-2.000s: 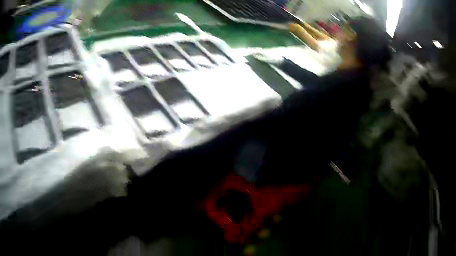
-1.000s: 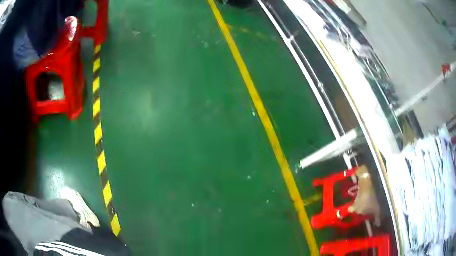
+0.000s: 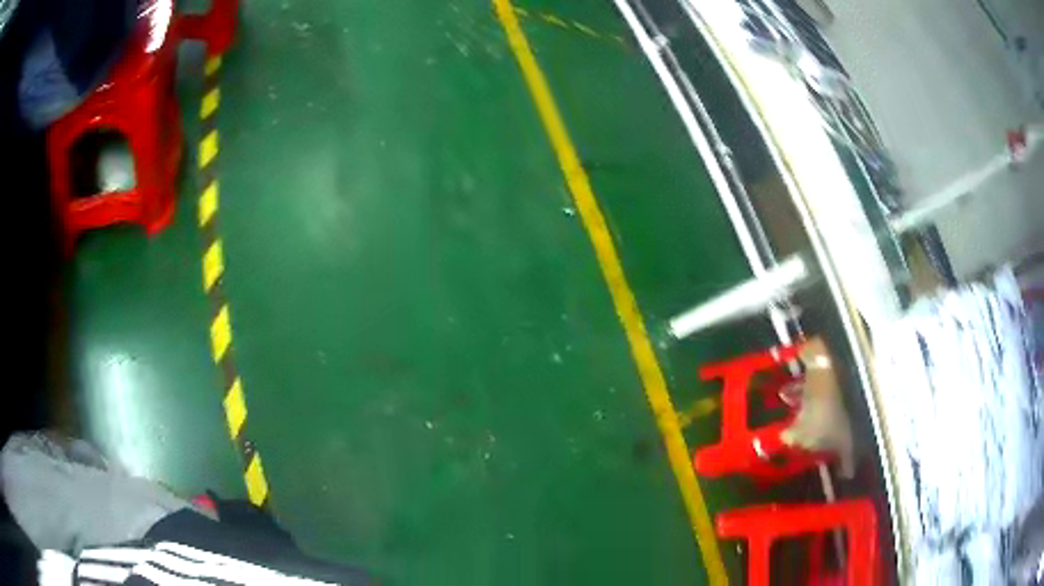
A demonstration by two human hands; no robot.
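Observation:
Neither of my hands shows clearly. A black sleeve with white stripes (image 3: 195,563) crosses the bottom left, with grey trousers (image 3: 80,492) beside it. A small white patch lies at the sleeve's left end; I cannot tell whether it is a glove. Nearest at the right is a stack of white layered sheets or trays (image 3: 956,412) on a long bench (image 3: 819,195). I see nothing held.
Green floor (image 3: 412,286) carries a yellow line (image 3: 595,229) and a yellow-black line (image 3: 220,332). Red stools stand at the upper left (image 3: 115,155) and lower right (image 3: 801,521). A person's dark clothing is at the upper left edge. A white bar (image 3: 738,300) juts from the right bench.
The earlier bench view with trays and a seated person has given way to floor. Since one second ago, the stools and right bench have shifted slightly upward, and the striped sleeve reaches further right.

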